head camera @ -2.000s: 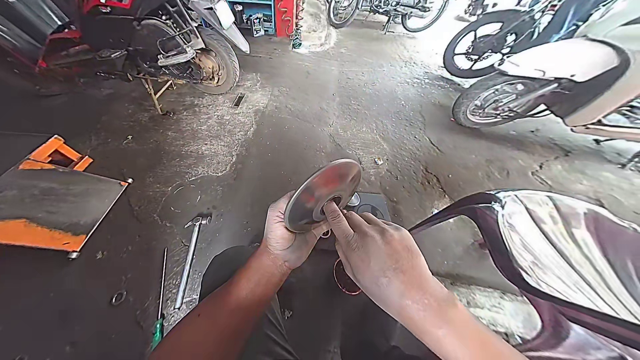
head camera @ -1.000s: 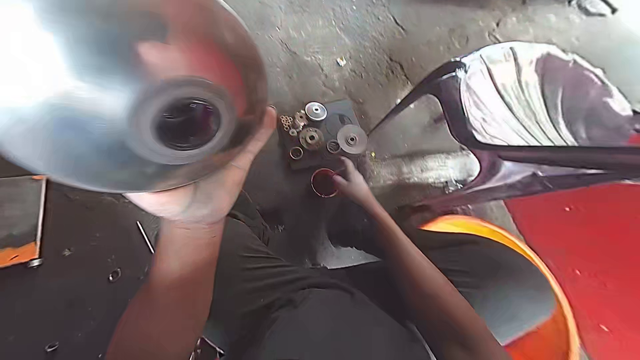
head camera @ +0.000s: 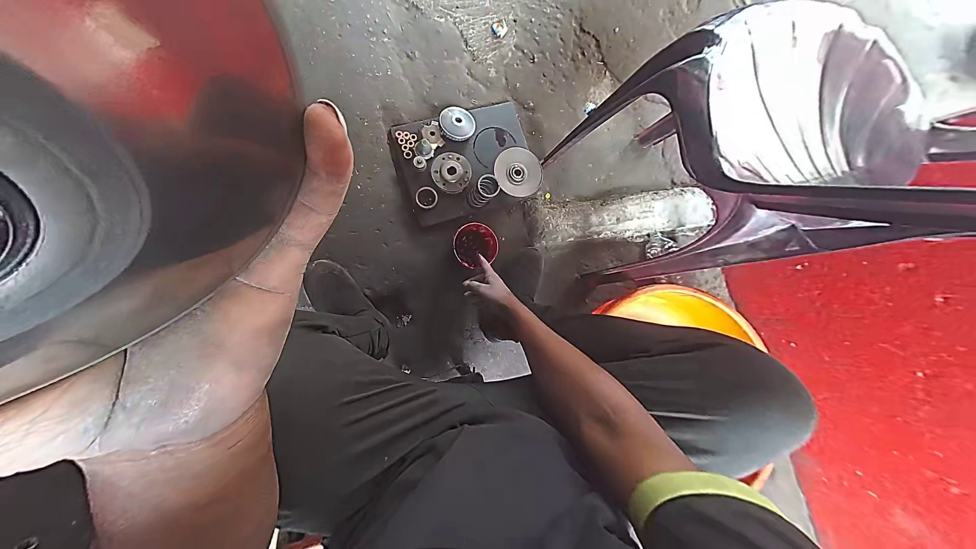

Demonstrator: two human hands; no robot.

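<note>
Close to the camera at the upper left, my left hand (head camera: 229, 335) holds a shiny metal pulley disc (head camera: 221, 152) with a hollow centre; part of it lies outside the view. My right hand (head camera: 492, 290) reaches down with the index finger in a small round container (head camera: 459, 255) of red grease. Just beyond that container, a dark flat tray (head camera: 457, 212) bears a smaller metal disc (head camera: 530, 183), a toothed metal disc (head camera: 457, 123), a round plate with holes (head camera: 451, 172), a coil spring (head camera: 483, 191), a metal ring (head camera: 426, 197) and several small round rollers (head camera: 406, 143).
A glossy dark motorcycle body panel (head camera: 686, 122) juts in from the right. Below it stands an orange-yellow basin (head camera: 679, 309), partly behind my right leg, beside a red floor surface (head camera: 877, 366). My shoes and bent legs flank the container.
The disc, held by both hands two seconds ago, is now in my left hand alone, raised near the camera. My right hand has moved to the grease container. The view has tilted down.
</note>
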